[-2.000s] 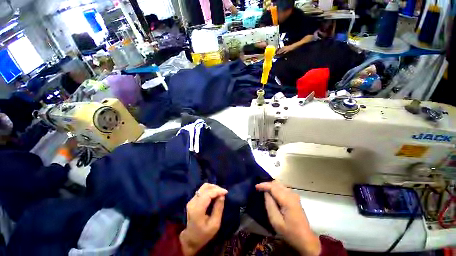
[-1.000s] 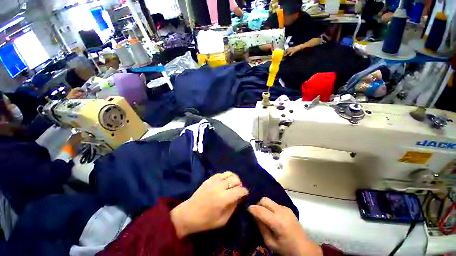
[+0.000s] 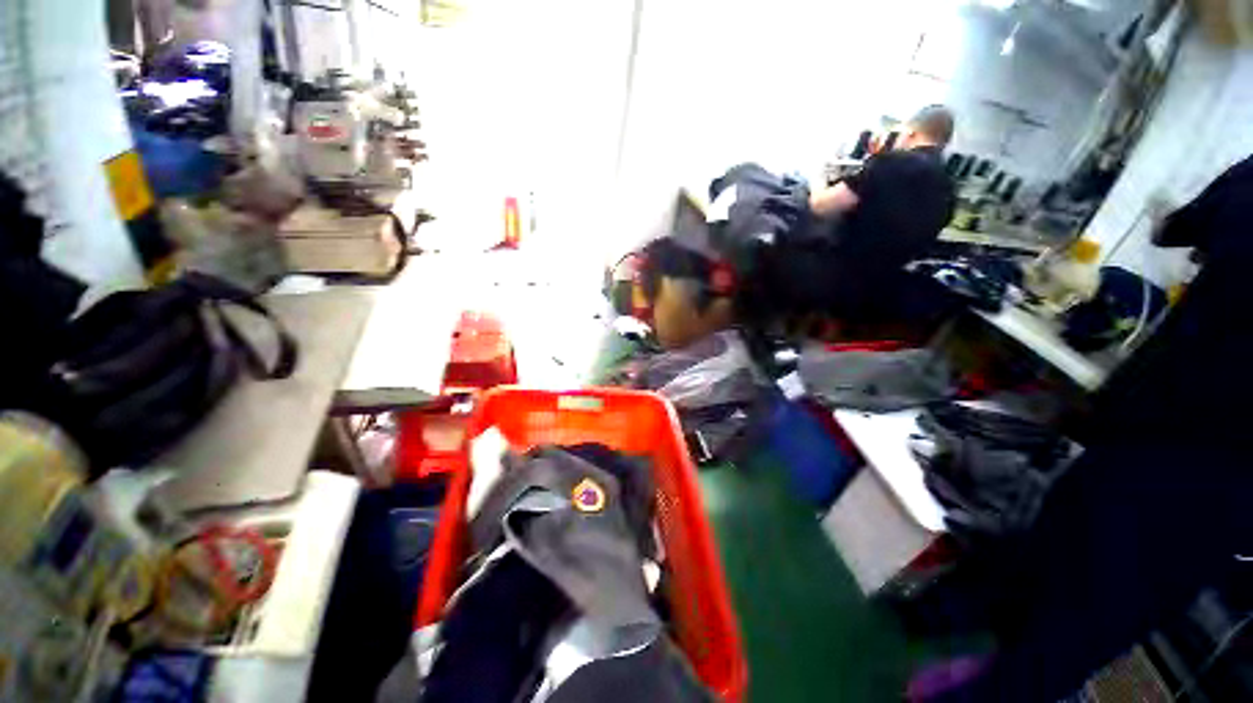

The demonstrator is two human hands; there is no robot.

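A red plastic basket stands nearest in front, at the lower centre. Grey garments are heaped in it, one with a round orange-rimmed badge facing up. Dark navy cloth and some white edges show among the grey. The grey and navy heap runs down to the picture's lower edge. Neither my left hand nor my right hand is in the picture, so what they hold is hidden.
A dark bag lies on the left table. Part of a machine is at lower left. A person in black is at back right. Grey garments lie right. Green floor shows beside the basket.
The view has swung away to the right from the sewing machine and navy garment to the red basket. Both hands, which were on the navy cloth, have left the picture.
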